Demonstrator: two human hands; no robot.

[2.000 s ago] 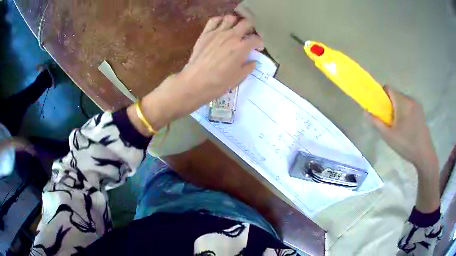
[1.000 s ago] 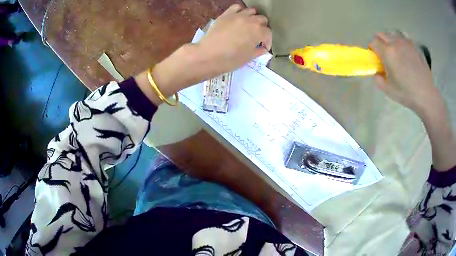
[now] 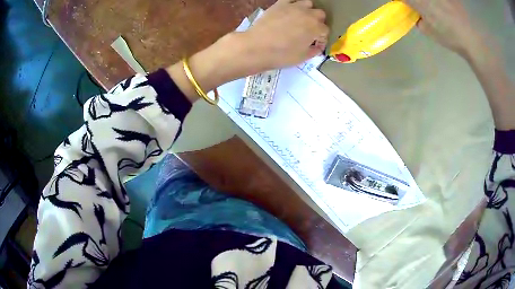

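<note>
The yellow cordless cutter (image 3: 372, 33) is in my right hand (image 3: 443, 20), which is partly cut off by the top edge. Its dark tip touches the upper edge of the white paper pattern (image 3: 316, 130). The pattern lies on khaki fabric (image 3: 429, 107). My left hand (image 3: 291, 34) presses down at the pattern's upper end, fingers bent beside the tip; what is under the fingers is hidden. A block weight (image 3: 260, 93) sits on the pattern below my left wrist. A handled metal weight (image 3: 367, 180) lies near the pattern's wide end.
The reddish-brown wooden table (image 3: 164, 34) shows at the upper left and along the near edge. A thin khaki fabric scrap (image 3: 127, 53) lies near its left edge. A khaki flap (image 3: 206, 127) sticks out below my left forearm. Dark cables lie on the green floor at left.
My right hand swung the cutter from open fabric to the pattern's upper edge, with its body now angled up and right. My left hand moved right along the pattern's end. Fabric at right has shifted.
</note>
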